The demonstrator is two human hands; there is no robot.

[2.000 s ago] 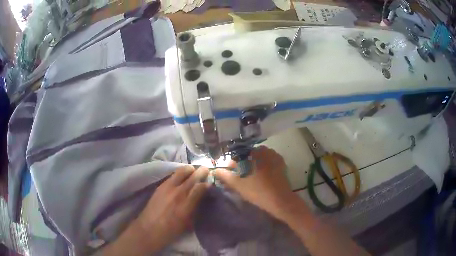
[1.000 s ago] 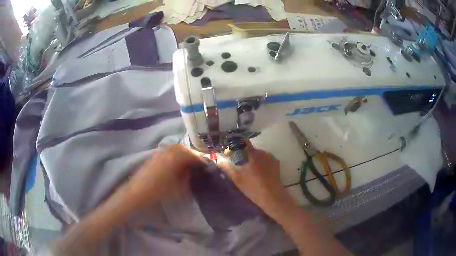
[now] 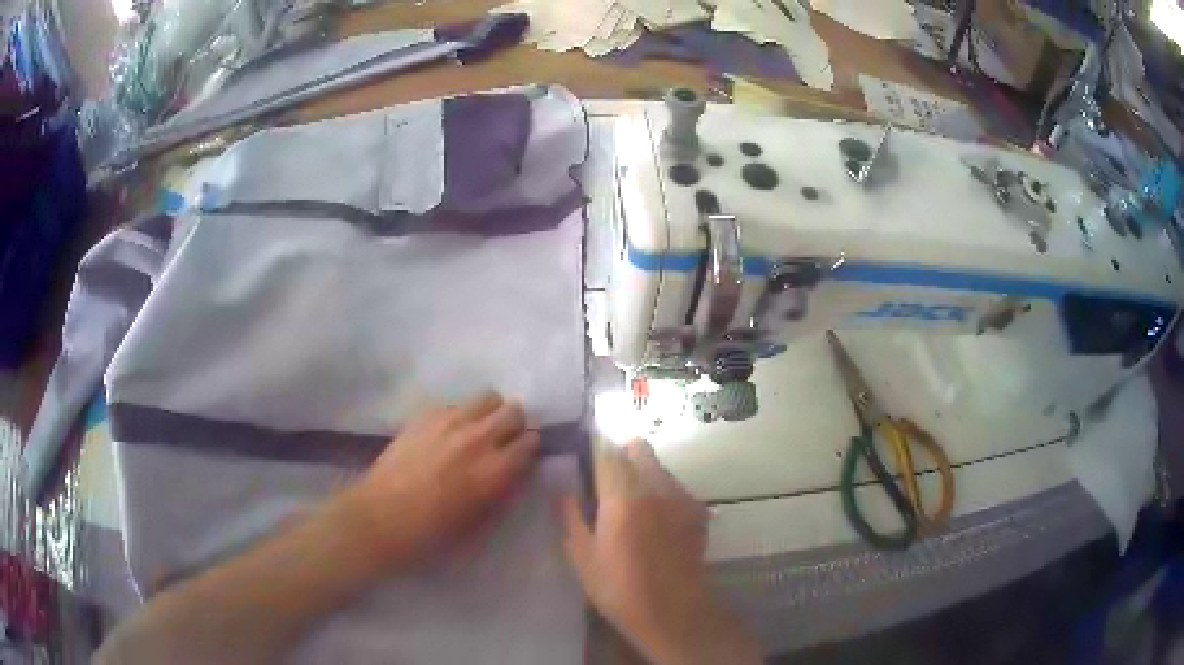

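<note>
The grey-lilac garment body panel [image 3: 377,299] lies spread left of the needle area, with a dark band across it. A dark purple block [image 3: 484,147] is at its top. My left hand [image 3: 457,464] lies on the panel by the dark band, fingers slightly bent; whether it pinches cloth is unclear. My right hand [image 3: 639,526] is at the panel's right edge, just below the lit needle area, thumb apart from the fingers; its grip is unclear. The white lockstitch machine [image 3: 805,240] stands at right. A small red spot shows under its head, with no cloth visible there.
Scissors [image 3: 896,455] with green and yellow-orange handles lie right of the needle. Cream cut pieces [image 3: 623,20] lie behind the machine. The table's grey front edge [image 3: 883,559] has scale markings. Plastic-wrapped goods [image 3: 169,59] are at the upper left.
The panel has come out from the needle area and lies flatter, its right edge beside the machine head. Both hands have moved down from the needle. The view has shifted left.
</note>
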